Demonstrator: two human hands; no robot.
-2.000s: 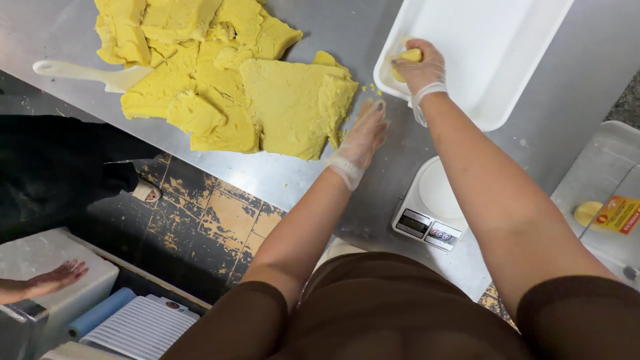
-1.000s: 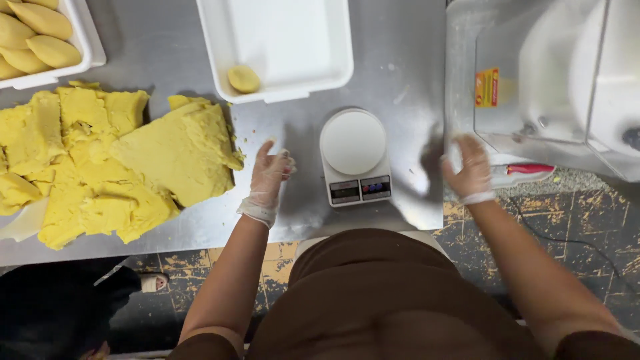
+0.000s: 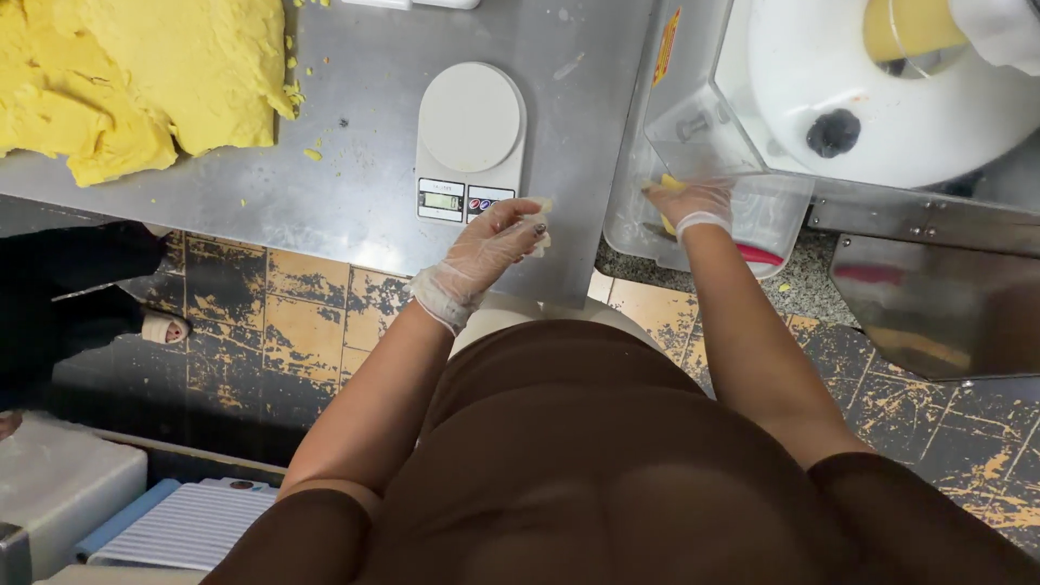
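Both hands wear clear plastic gloves. My left hand (image 3: 487, 244) is raised over the steel table's front edge, just below the white kitchen scale (image 3: 471, 122), its fingers curled; whether anything is between them cannot be told. My right hand (image 3: 697, 203) reaches into the clear plastic bin (image 3: 626, 219) at the right, its fingers at a small yellow piece of dough (image 3: 669, 203), partly hidden by them. A knife's red handle (image 3: 759, 254) shows beside my right wrist. A big mass of yellow dough (image 3: 187, 73) lies on the table at the upper left.
A machine with a white drum (image 3: 812, 89) and a clear guard (image 3: 699, 130) stands over the bin. Part of a white tray (image 3: 447, 2) shows at the top edge. Dough crumbs (image 3: 313, 154) dot the steel table (image 3: 366, 195). Another person's foot (image 3: 165, 327) is on the tiled floor at left.
My right hand has moved from the white tray, where it held a dough piece two seconds ago, into the bin. My left hand has moved from beside the dough to below the scale. The view has shifted right.
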